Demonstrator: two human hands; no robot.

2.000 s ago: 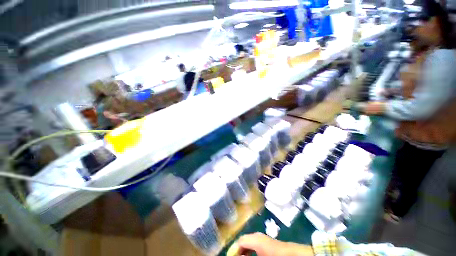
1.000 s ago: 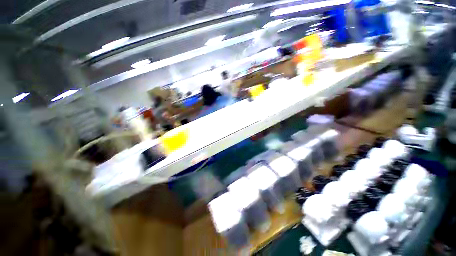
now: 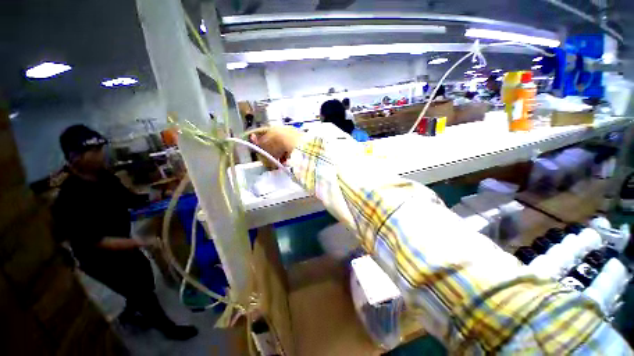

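Note:
My right hand, in a plaid sleeve, reaches across to the left end of the long white shelf, beside the pale metal post. Its fingers are small and partly hidden, so I cannot tell if they hold something. A pale thing lies on the shelf just below the hand. My left hand is not in view. White dome cameras with black heads stand in rows at the lower right, partly behind my sleeve.
Pale cables are tied around the post and hang beside it. Clear plastic shells stand below the shelf near brown cardboard. An orange bottle stands on the shelf. A person in dark clothes is at the left.
The view has swung left towards the shelf end and post. My right hand, low over the bench two seconds ago and out of view one second ago, is now up at the shelf.

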